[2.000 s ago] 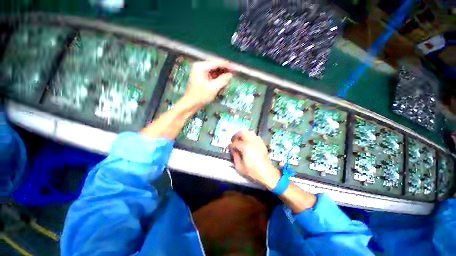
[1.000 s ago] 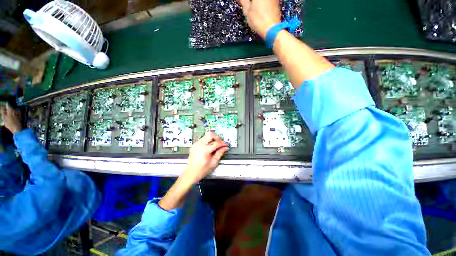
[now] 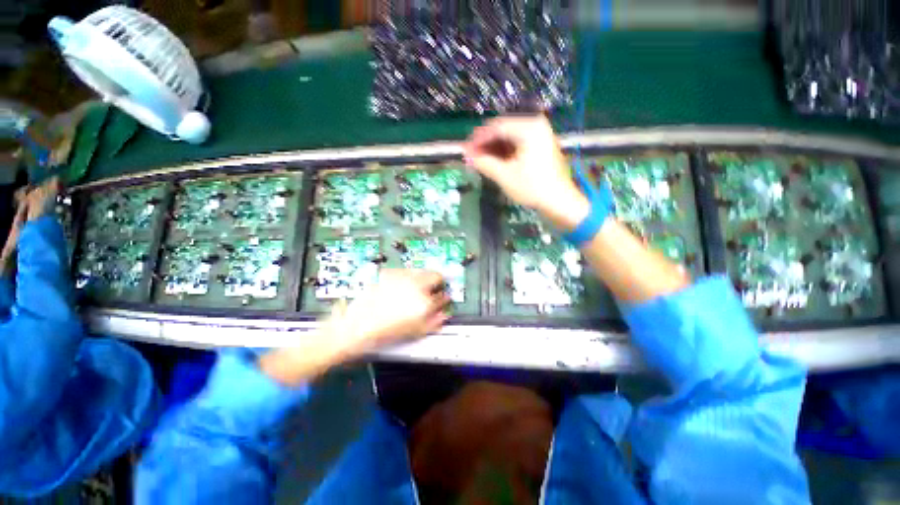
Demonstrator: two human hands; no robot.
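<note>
My right hand (image 3: 523, 166), with a blue wrist strap (image 3: 592, 215), is above the far rail, just in front of the component pile (image 3: 472, 61). Its fingertips are pinched together; blur hides whether a part is between them. My left hand (image 3: 400, 308) is at the near edge of a carrier (image 3: 390, 237), over the lower part of its near right circuit board (image 3: 434, 258). Its fingers are curled together and I cannot tell if they hold anything. The far right board (image 3: 430, 197) of that carrier is uncovered.
More carriers with boards lie left and right, one at right (image 3: 794, 232). The line rail (image 3: 523, 347) runs nearest my body. A desk fan (image 3: 133, 69) stands at back left. A second component pile (image 3: 844, 61) is at back right. Another person's arm (image 3: 41, 261) is at left. A blue cord rises behind my wrist.
My right hand has come back from the component pile to the far rail. My left hand stays at the same board, now flatter and lower. The view has shifted slightly.
</note>
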